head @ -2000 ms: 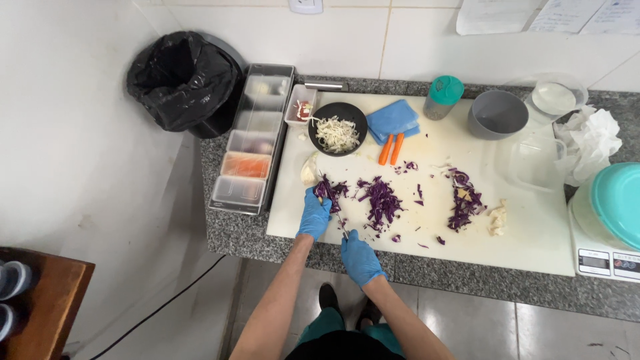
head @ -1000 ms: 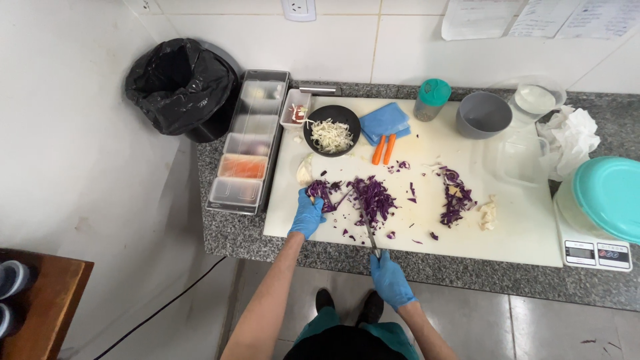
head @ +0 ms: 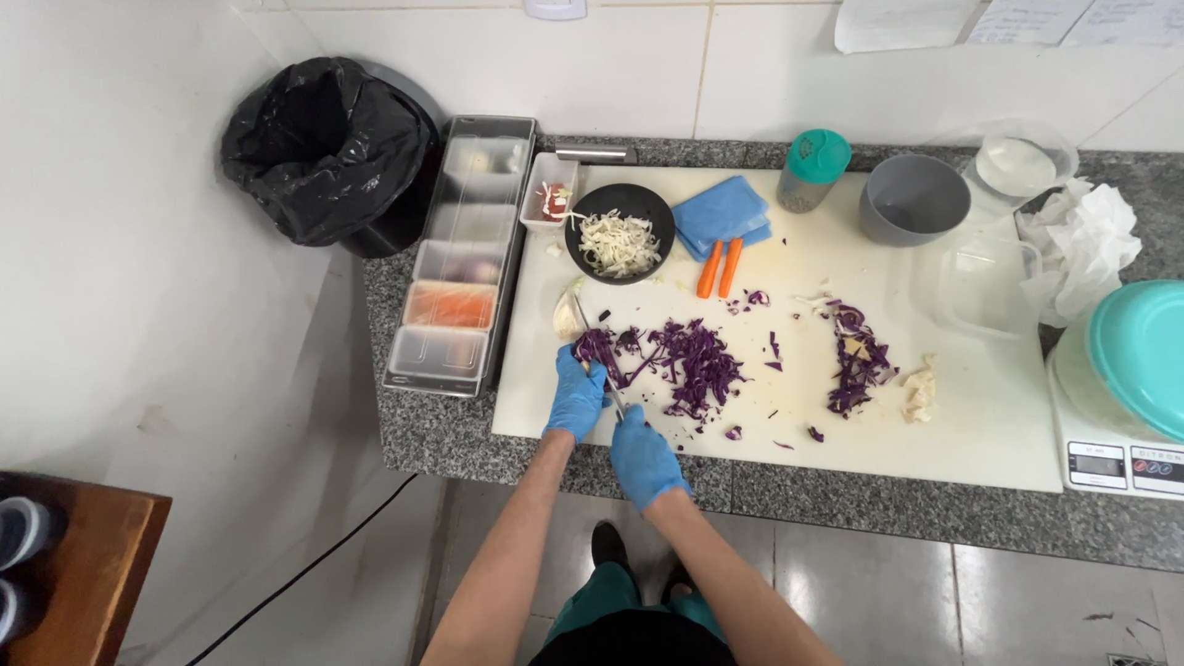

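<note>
My left hand (head: 578, 396), in a blue glove, holds a piece of red cabbage (head: 597, 350) on the white cutting board (head: 980, 407). Gloved in blue too, my right hand (head: 647, 459) grips the handle of a knife (head: 611, 392); its blade points up and to the left, against the right side of the held cabbage. Right of the blade lies a heap of shredded red cabbage (head: 698, 367). A pale cabbage piece (head: 568, 312) rests just above my left hand. Farther back are a black bowl of shredded white cabbage (head: 618, 245) and two carrot pieces (head: 719, 269) by a blue cloth (head: 724, 218).
A lidded ingredient tray (head: 438, 354) flanks the board's left side, beyond it a black-bagged bin (head: 324, 157). Along the back stand a green-lidded shaker (head: 814, 171) and a grey bowl (head: 914, 202). A kitchen scale (head: 1110, 465) bearing a turquoise-lidded tub (head: 1147, 356) is at right.
My right hand with the knife has moved left from below the shredded heap, bringing the blade back to the cabbage in my left hand.
</note>
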